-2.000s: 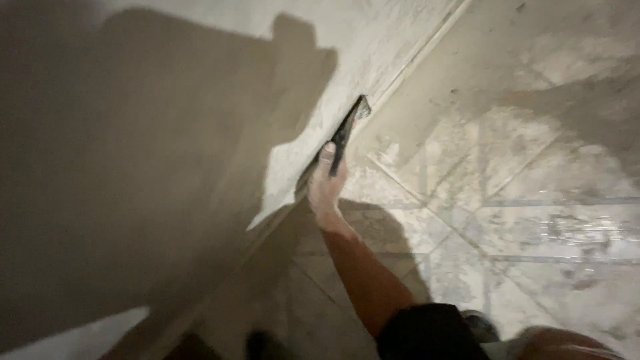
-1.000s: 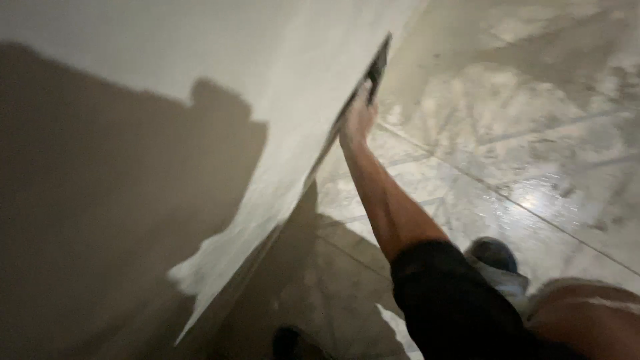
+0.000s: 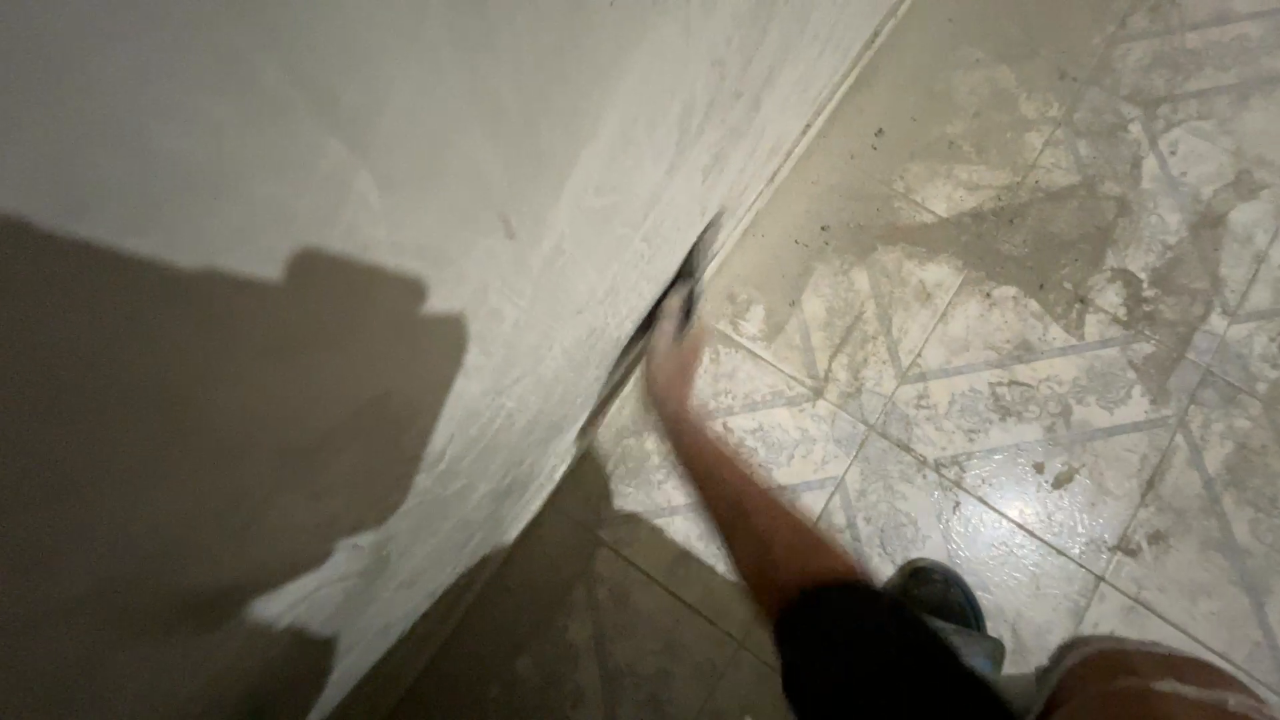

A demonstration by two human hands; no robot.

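Note:
My right hand is closed around the dark handle of a long-bladed plastering trowel, partly blurred by motion. The blade lies lengthwise along the foot of a pale, plastered wall, close to the line where wall and floor meet. Fingers and handle hide part of the blade. The bare forearm comes in from the lower right, out of a black sleeve. Streaks and smears mark the wall's surface. My left hand is out of view.
Patterned floor tiles with smears and crumbs spread to the right. A shoe and a bare knee are at the lower right. A large shadow covers the wall's left part.
The trowel has stayed in my right hand at the wall's foot. The view has shifted, and the other shoe, seen low down a second ago, is out of view.

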